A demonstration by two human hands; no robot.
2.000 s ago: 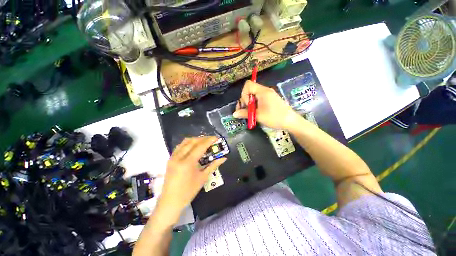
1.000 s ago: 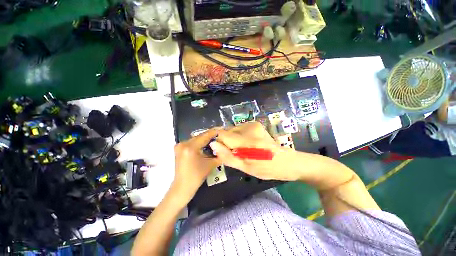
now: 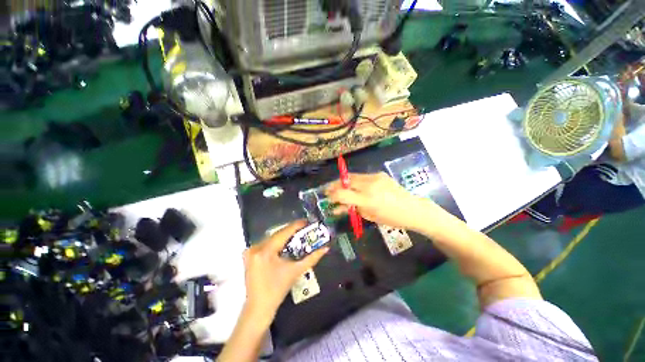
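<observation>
My left hand holds an adapter circuit board, pale with dark parts, between thumb and fingers above the black test panel. My right hand holds a long bright-red marker or probe. Its fingertips are at the small green output board under a clear cover; what they pinch there is too small to tell. A cream socket lies below my left hand, and another cream socket lies below my right hand.
A pile of black adapters lies at the left. Behind the panel stand a grey meter, a beige vented box and a glass bulb. A second red-and-black pen lies on the shelf. A fan stands right.
My hands were together a second ago and are now apart. The board shows in my left hand, and my right hand is back at the green output board. The view has shifted, showing the beige box.
</observation>
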